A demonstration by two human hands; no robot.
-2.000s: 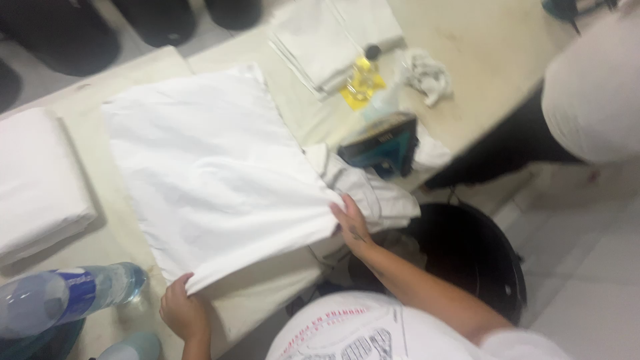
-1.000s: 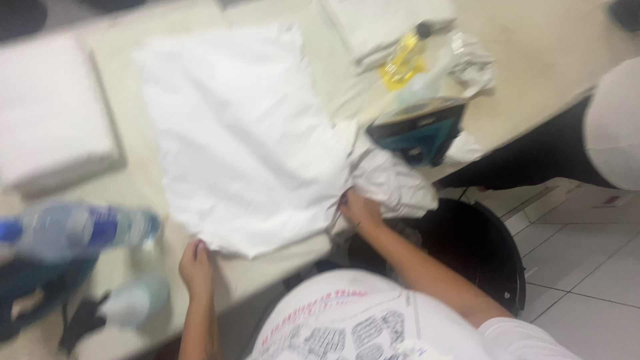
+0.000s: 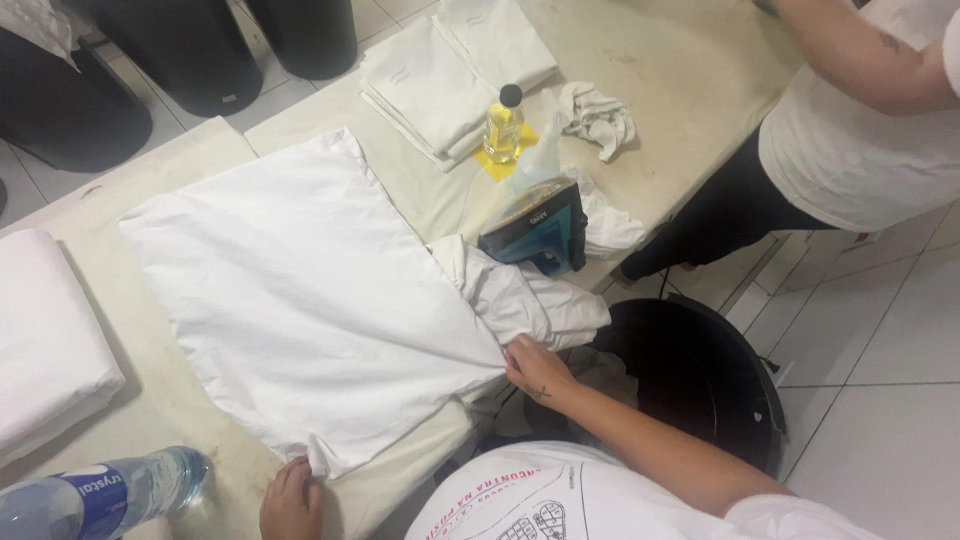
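Observation:
A white pillowcase-like cloth (image 3: 300, 292) lies spread over the padded table, with soft creases running toward its near corners. My right hand (image 3: 540, 371) pinches its near right corner at the table edge. At the near left corner, my left hand (image 3: 291, 501) has its fingers closed on the hem. Just beyond my right hand, a crumpled white cloth (image 3: 517, 300) sticks out beside the spread one. A blue and black clothes iron (image 3: 540, 229) rests tilted behind that crumpled cloth.
Folded white cloths (image 3: 442, 82), a bottle of yellow liquid (image 3: 504, 127) and rags (image 3: 600, 116) lie beyond. Left are a folded white stack (image 3: 49, 337) and a water bottle (image 3: 112, 491). A black bin (image 3: 705, 382) stands below right; another person (image 3: 862, 135) stands at right.
Both hands stay at the near corners of the white cloth. The view has shifted, and the other person's arm has come into sight at the upper right.

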